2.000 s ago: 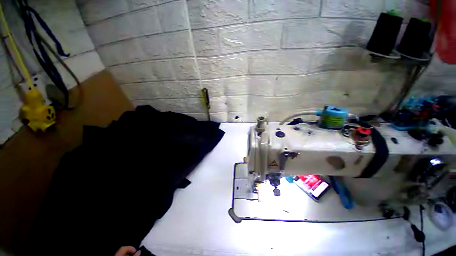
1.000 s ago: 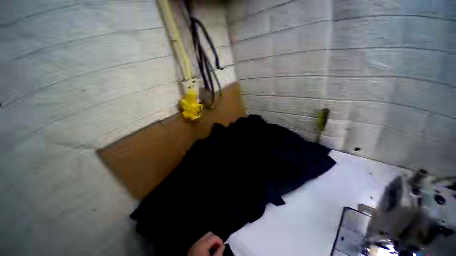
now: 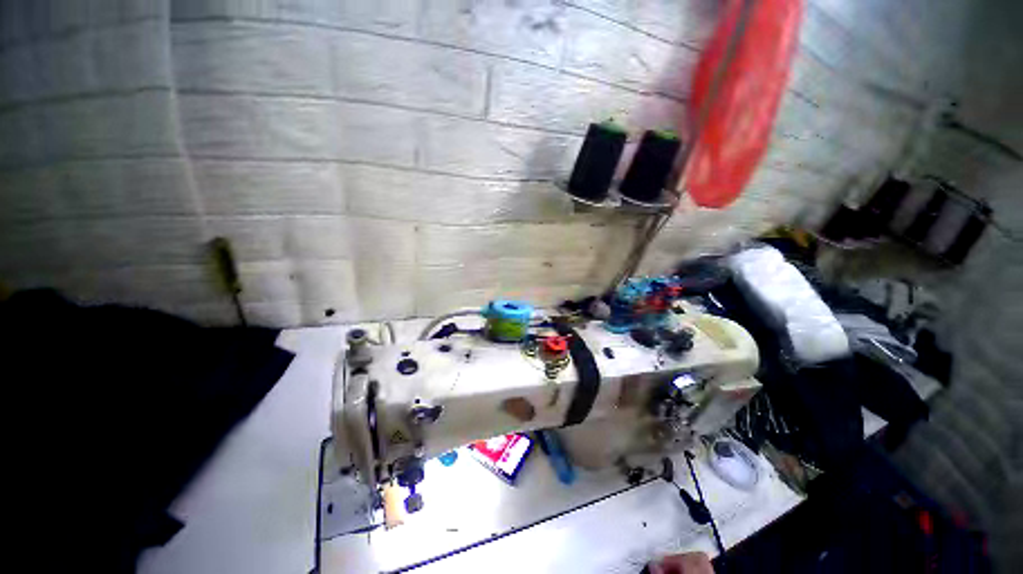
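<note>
The off-white sewing machine [image 3: 482, 387] stands on the white table [image 3: 252, 448], its needle end lit from below. A large heap of black fabric [image 3: 123, 415] lies left of the machine and is cut off by the left edge. My right hand [image 3: 681, 564] shows only as a small blurred part at the bottom edge, right of centre, near the table's front. Whether it holds anything cannot be told. My left hand is out of the picture.
A smartphone [image 3: 503, 454] and a blue-handled tool [image 3: 558, 457] lie under the machine arm. Two black thread cones [image 3: 623, 165] and a red bag [image 3: 740, 107] are behind. A white dish [image 3: 733, 462] is at the right. A white bundle [image 3: 789, 305] lies on dark material farther right.
The view swung left to the fabric heap, then right past the machine. The hand seen by the fabric before is gone from there; a hand now shows at the bottom right of centre.
</note>
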